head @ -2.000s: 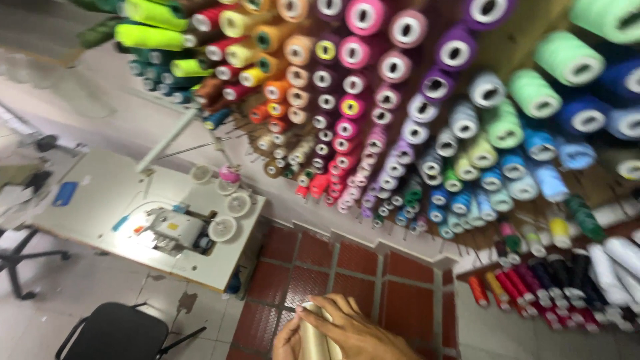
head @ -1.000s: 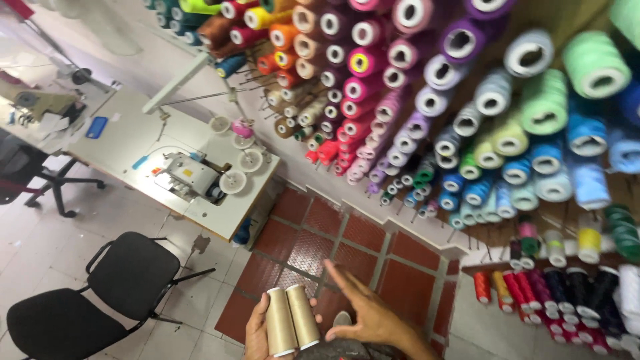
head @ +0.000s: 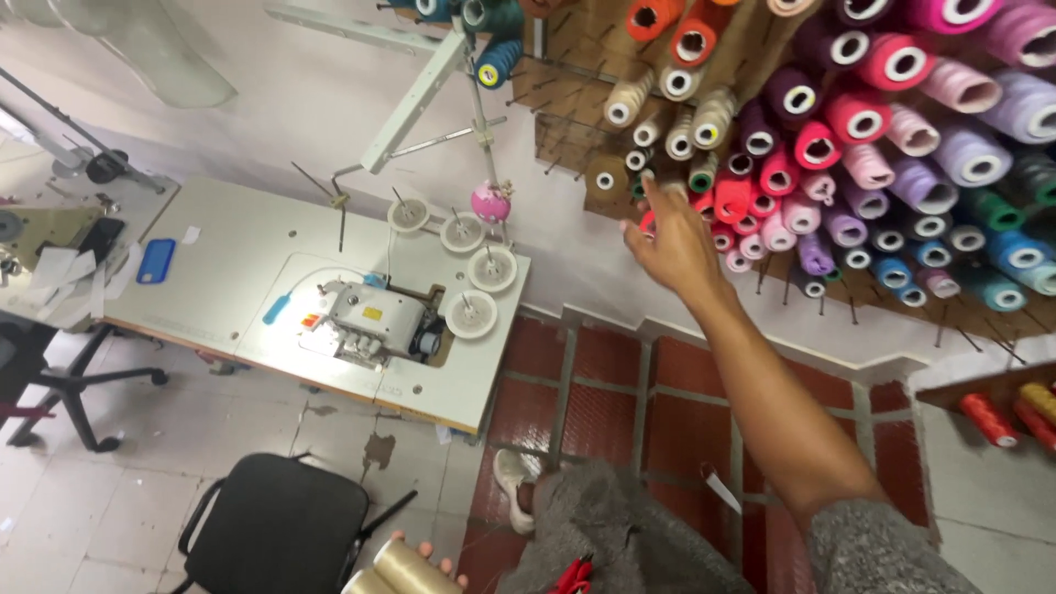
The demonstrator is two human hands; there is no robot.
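Note:
My left hand (head: pixel 441 561), at the bottom edge, holds two cones of beige thread (head: pixel 410 569); most of the palm is out of view. My right hand (head: pixel 676 239) is stretched up to the lower part of the wall rack of thread cones, with the index finger extended near a small dark green spool (head: pixel 637 186) and the thumb apart. Nothing shows in its grasp; whether a fingertip touches a spool I cannot tell. Beige cones (head: pixel 681 136) sit just above the fingers, and red and pink cones (head: pixel 734 196) are to their right.
An overlock sewing machine (head: pixel 375 318) sits in a white table (head: pixel 223 256) with round thread stands (head: pixel 492 268) and a blue phone (head: pixel 155 261). A black chair (head: pixel 276 528) stands in front. Bare metal pegs (head: pixel 549 165) stick out of the rack. Red-handled scissors (head: pixel 572 575) lie against my grey clothing.
My right hand has moved from beside the two beige cones up to the rack. Two seconds ago both hands were together at the cones. The view has shifted toward the sewing table.

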